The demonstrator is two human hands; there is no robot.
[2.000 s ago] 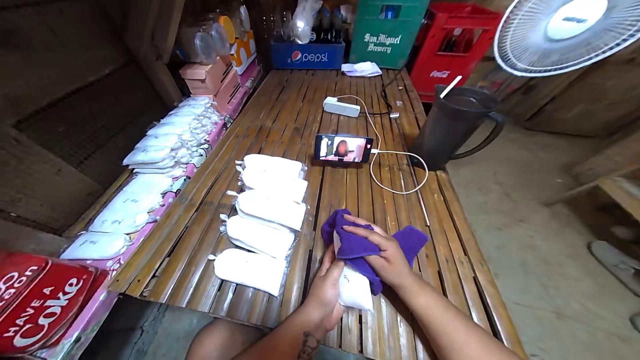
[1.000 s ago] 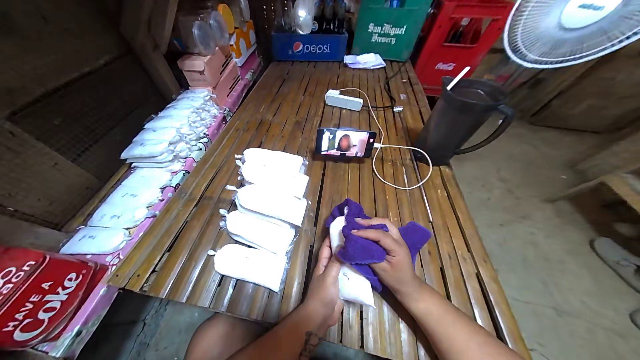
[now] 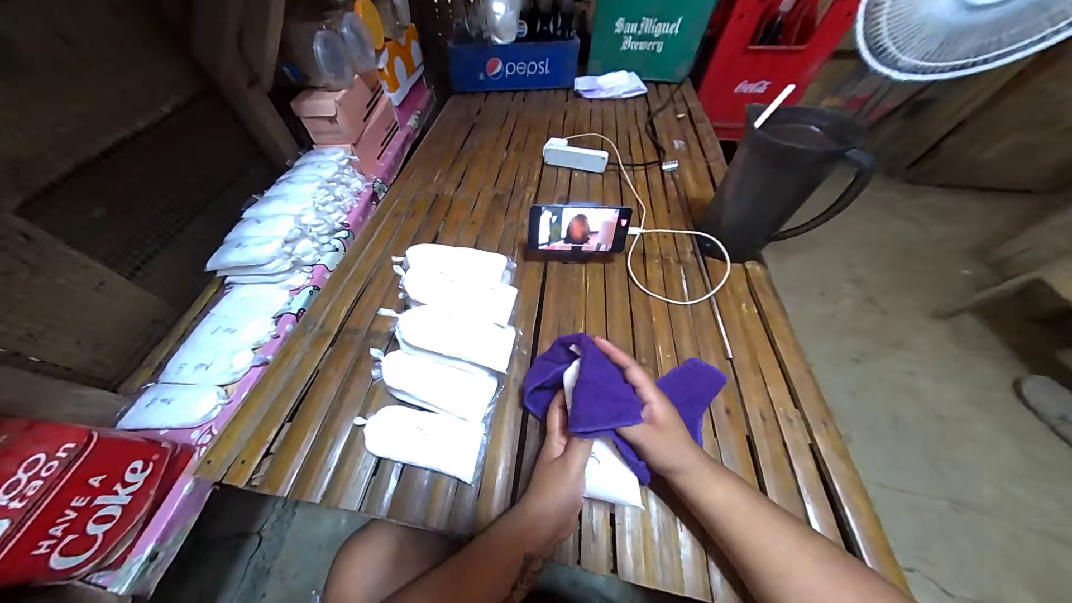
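Note:
A clear plastic bag of white contents [image 3: 610, 476] lies at the near edge of the slatted bamboo table, its upper part wrapped by a purple cloth [image 3: 596, 392]. My left hand [image 3: 563, 448] grips the bag from its left side, fingertips under the cloth. Around the cloth's right side closes my right hand [image 3: 657, 419], pressing it against the bag. The bag's top end is mostly hidden. Left of my hands, several similar filled bags [image 3: 425, 440] lie in a column, their twisted ends pointing left.
A phone [image 3: 579, 229] stands propped up, its white cable looped beside it. Beyond is a white power adapter [image 3: 576, 156]. A dark pitcher [image 3: 775, 180] stands at the right edge, near a fan [image 3: 963, 33]. More filled bags [image 3: 251, 251] are piled on the left bench. Bottle crates [image 3: 514, 65] stand behind.
The purple cloth has shifted and now wraps over the bag's upper end. My right hand has turned from lying over the cloth to holding its right side. The left hand stays on the bag.

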